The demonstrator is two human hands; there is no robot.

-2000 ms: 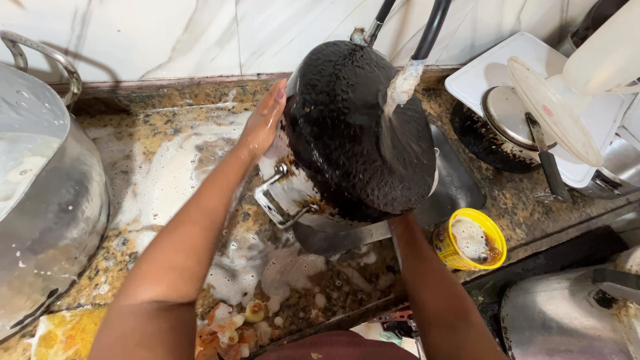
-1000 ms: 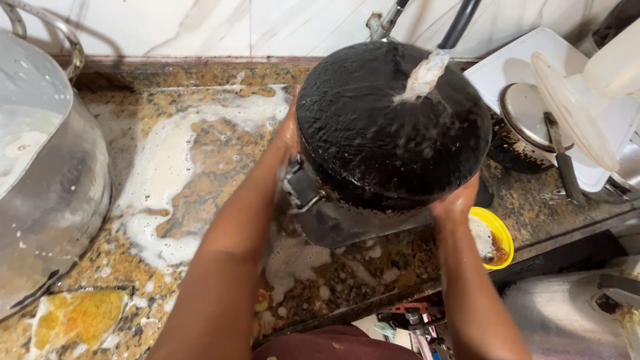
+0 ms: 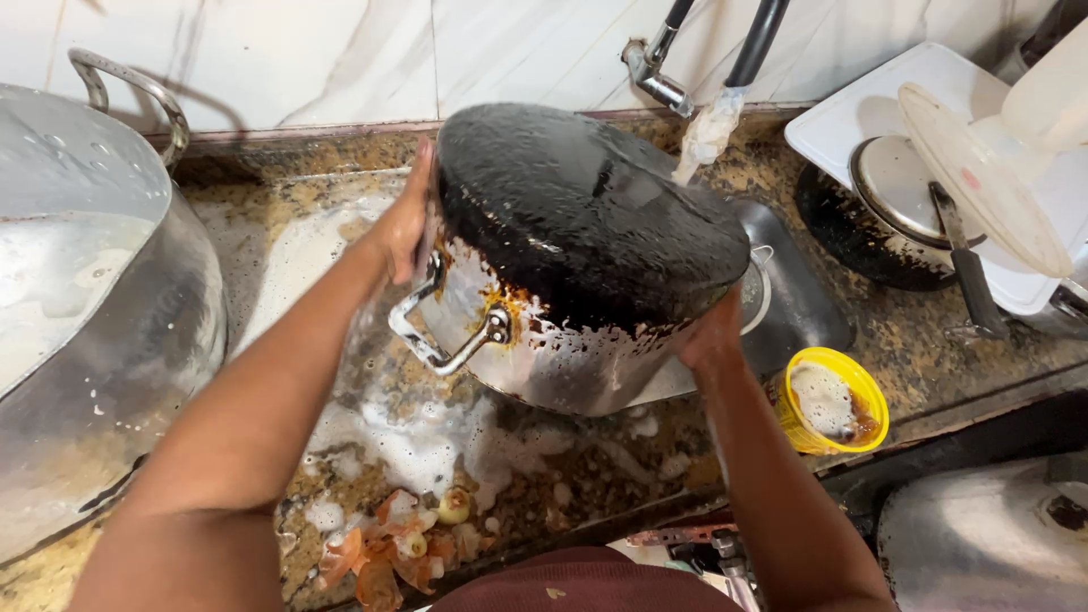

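Observation:
A metal cooking pot [image 3: 578, 365] with a blackened base is held tilted, its base facing up, over the edge of the sink [image 3: 799, 280]. My left hand [image 3: 406, 225] presses on its left side, just above a metal loop handle. My right hand [image 3: 712, 336] grips the lower right side, its fingers partly hidden by the pot. A black hose [image 3: 755, 42] with a whitish wrapped end [image 3: 712, 127] hangs behind the pot, near its far edge. The pot's base looks wet. The pot's inside is hidden.
A large aluminium pot [image 3: 183, 280] stands at the left. Suds [image 3: 416, 442] and onion skins [image 3: 382, 552] lie on the granite counter. To the right are a yellow tub of foamy liquid [image 3: 880, 416], a blackened pan [image 3: 816, 229], a knife [image 3: 977, 289] and a white tray [image 3: 837, 119].
The pot has been tilted between my hands, so its side and loop handle show more than one second ago. The hose end is now beyond the base's far edge rather than over it.

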